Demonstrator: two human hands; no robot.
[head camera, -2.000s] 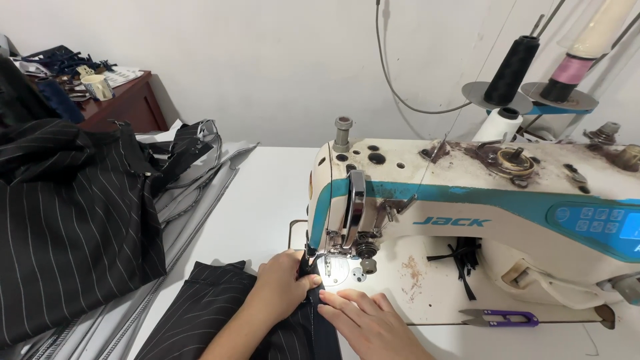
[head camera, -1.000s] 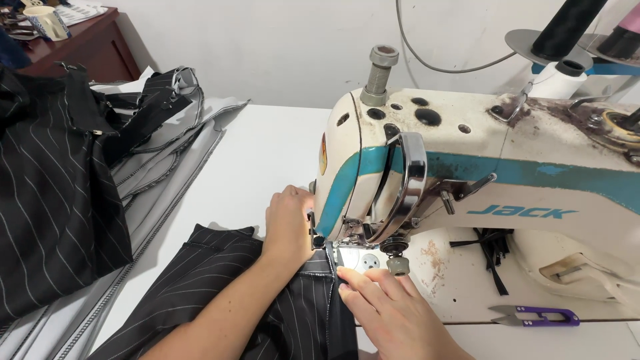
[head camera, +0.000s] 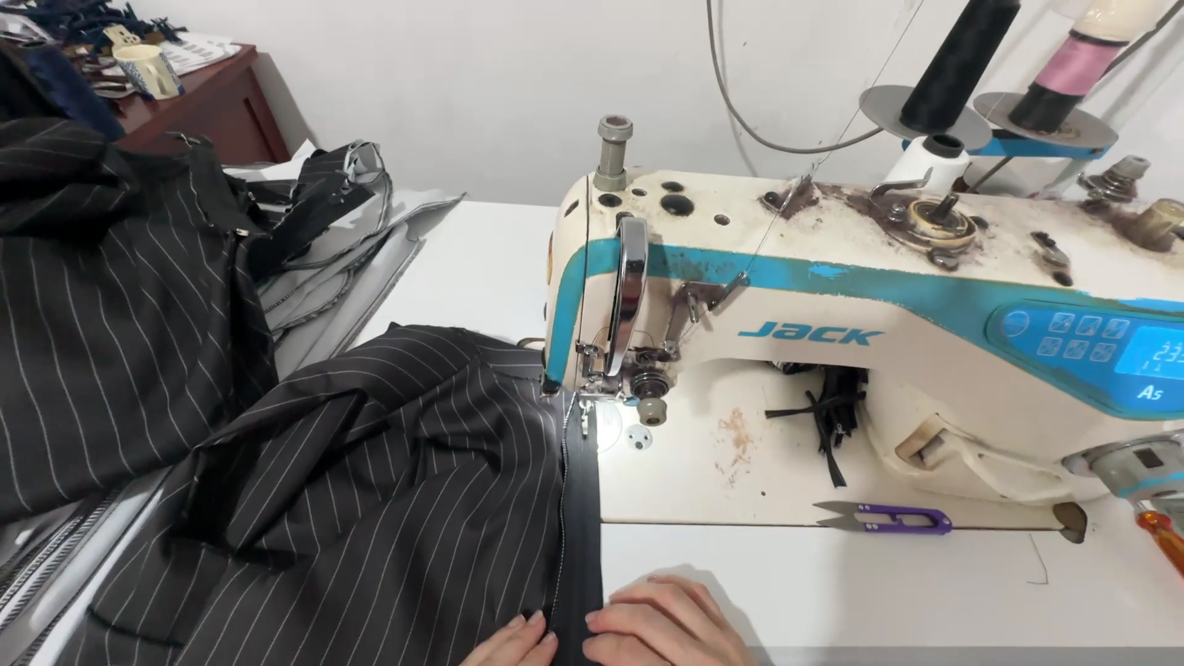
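Observation:
Black pinstriped fabric (head camera: 407, 481) lies left of and under the presser foot (head camera: 585, 416) of a Jack sewing machine (head camera: 740, 305). A plain black strip (head camera: 581, 518) with a light stitched edge runs from the foot toward me. At the bottom edge of the view, my left hand (head camera: 513, 643) rests its fingertips on the cloth just left of that strip. My right hand (head camera: 661, 624) lies at the strip's right edge, its fingers bent and partly over the white table. Both hands are cut off by the frame, and neither is plainly gripping.
More pinstriped cloth (head camera: 111, 324) and grey pieces (head camera: 398, 250) are heaped at left. Purple thread snips (head camera: 893, 520) lie on the machine bed's front edge, with black zipper-like pieces (head camera: 832, 416) behind. Thread cones (head camera: 957, 74) stand at back right; a mug (head camera: 148, 72) sits on a reddish-brown desk.
Both hands have moved from beside the presser foot toward me, down the cloth. The pinstriped fabric now spreads wider at the left of the machine, and the black strip shows along its length.

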